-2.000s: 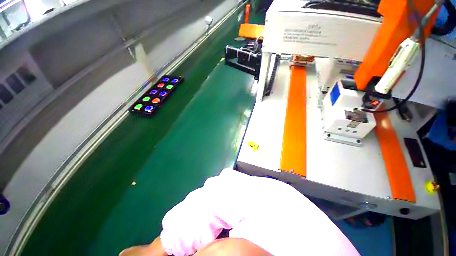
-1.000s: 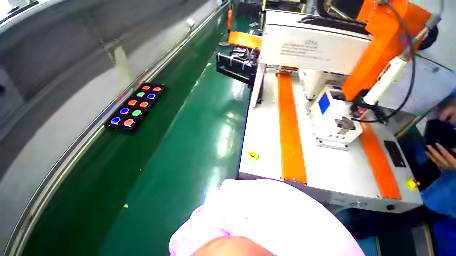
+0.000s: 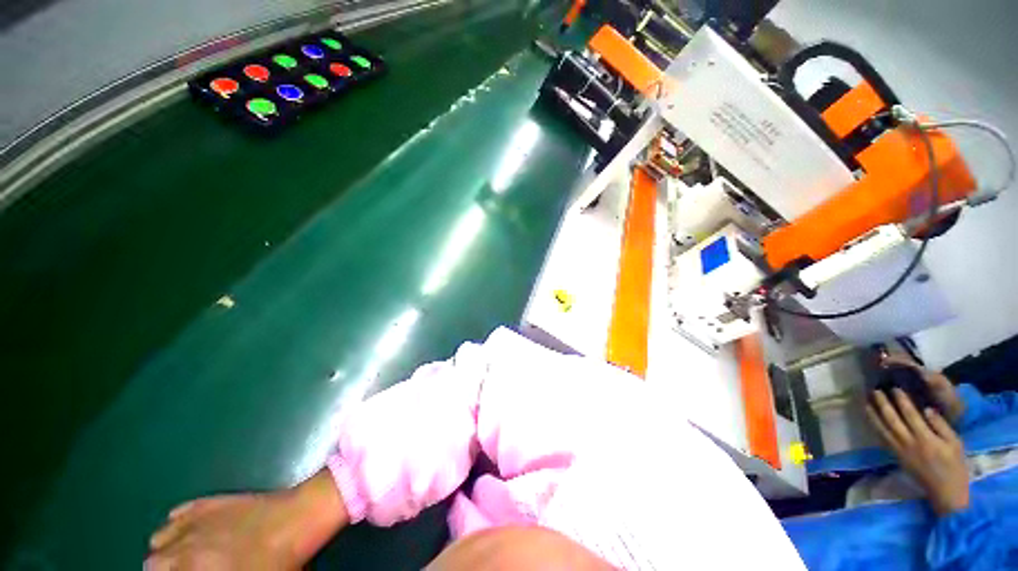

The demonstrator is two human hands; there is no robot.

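The black ten-pocket tray lies on the green surface at the upper left, near the metal rail. Its round displays glow red, green and blue. My right hand, bare below a pink sleeve, is at the lower left over the green surface, well away from the tray. I see its back and wrist; its fingers are partly hidden and cut off at the bottom edge, so I cannot tell whether they hold anything. My left hand is not in view.
The white bench machine with orange strips and an orange arm stands right of the green surface. At the lower right, a person in blue has hands on a dark object. A small pale piece lies on the green surface.
The view has tilted and shifted, so the tray appears higher. Its displays show different colours. My right hand has come into view at the lower left. More of the person in blue shows.
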